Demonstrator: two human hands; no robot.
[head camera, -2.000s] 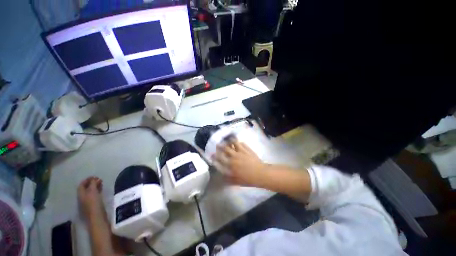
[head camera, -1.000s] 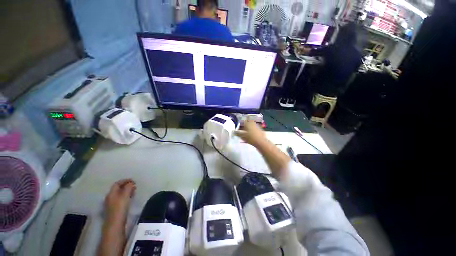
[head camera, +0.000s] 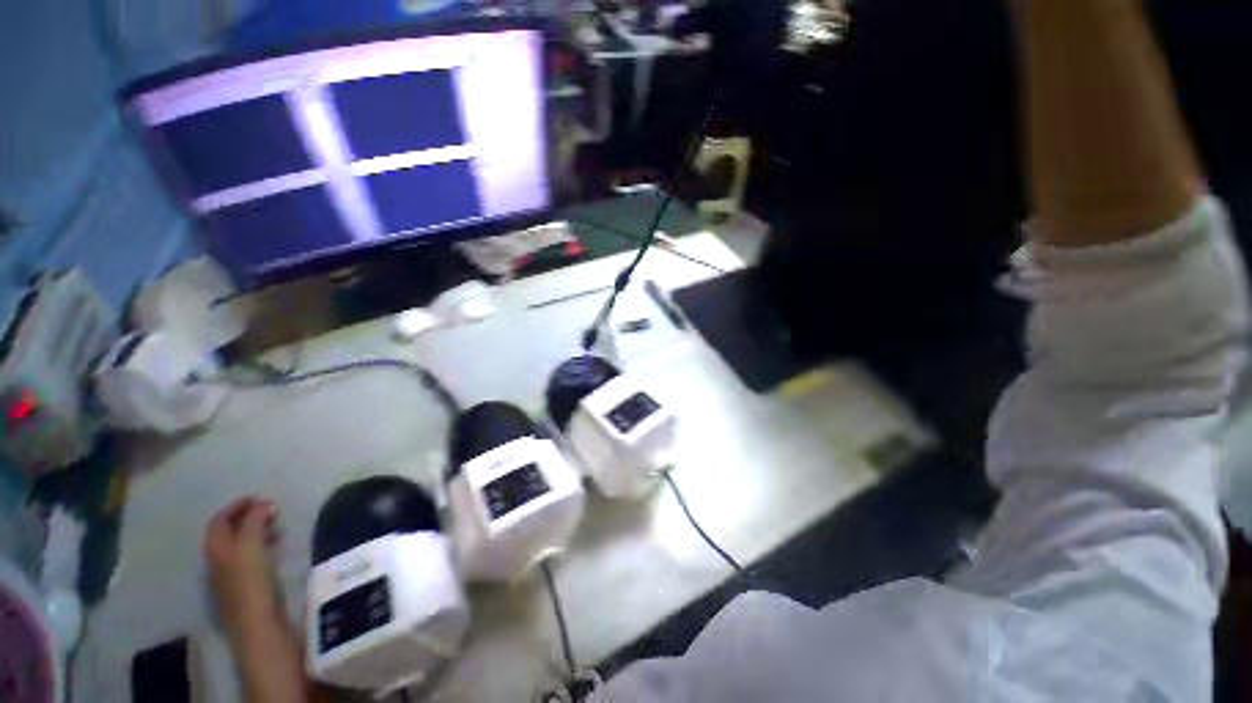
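Note:
Three white security cameras with black rounded heads stand in a row on the bench: the left one (head camera: 386, 604), the middle one (head camera: 514, 501) and the right one (head camera: 625, 429). Black leads run from their near ends toward the bench edge. My left hand (head camera: 245, 533) rests on the bench left of the row, fingers loosely curled, with nothing visible in it. My right forearm reaches up at the far right; the hand is cut off by the top edge. A thin black cable (head camera: 628, 275) stretches from behind the right camera up toward the dark area.
The monitor (head camera: 350, 151) shows four dark panes. Small white pieces (head camera: 446, 309) lie before it. White units (head camera: 154, 378) with a lead stand left, beside the power supply (head camera: 55, 364). A phone (head camera: 161, 673) lies lower left, a black pad (head camera: 735, 327) right.
The white camera before the monitor is gone from its spot. My right hand has left it and gone up out of view. The black cable now stretches upward. The view has turned downward; my left hand stays.

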